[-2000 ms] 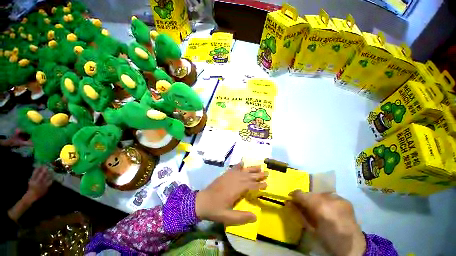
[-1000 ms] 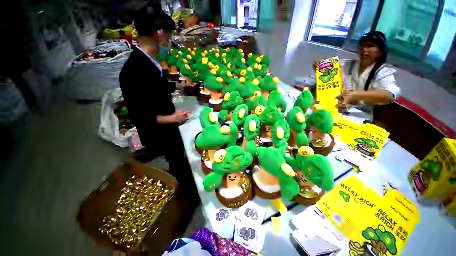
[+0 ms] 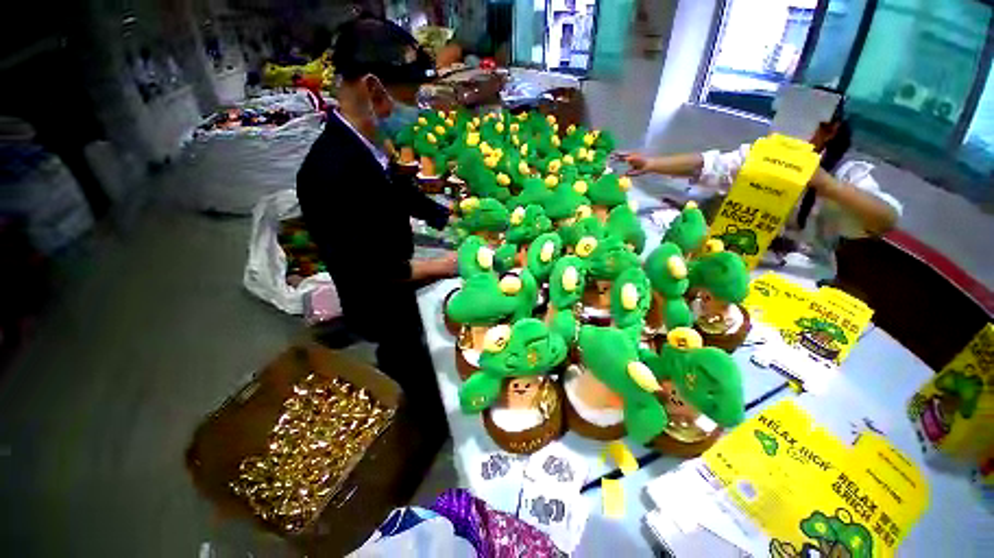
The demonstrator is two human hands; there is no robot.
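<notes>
Neither of my hands is in the picture; only my purple patterned sleeve (image 3: 496, 530) shows at the bottom edge. Nearest in front lie printed paper cards (image 3: 550, 496) with dark drawings, at the table's near edge. Plush plant toys (image 3: 523, 381) with green leaves, tan faces and brown pots stand massed behind them. To the right lies a stack of yellow flat box blanks (image 3: 812, 480) with a tree picture. White folded card pieces (image 3: 692, 512) lie beside the blanks.
A brown carton (image 3: 234, 420) of gold pieces stands on the floor at left. A masked person in dark clothes (image 3: 349, 207) stands left of the table. Another person across the table holds a yellow box (image 3: 763, 191). Whitish sacks (image 3: 245, 164) stand behind.
My view has swung left from the box, and both my hands have left the picture. The person across the table has brought the yellow box up before them and stretched an arm towards the plush toys.
</notes>
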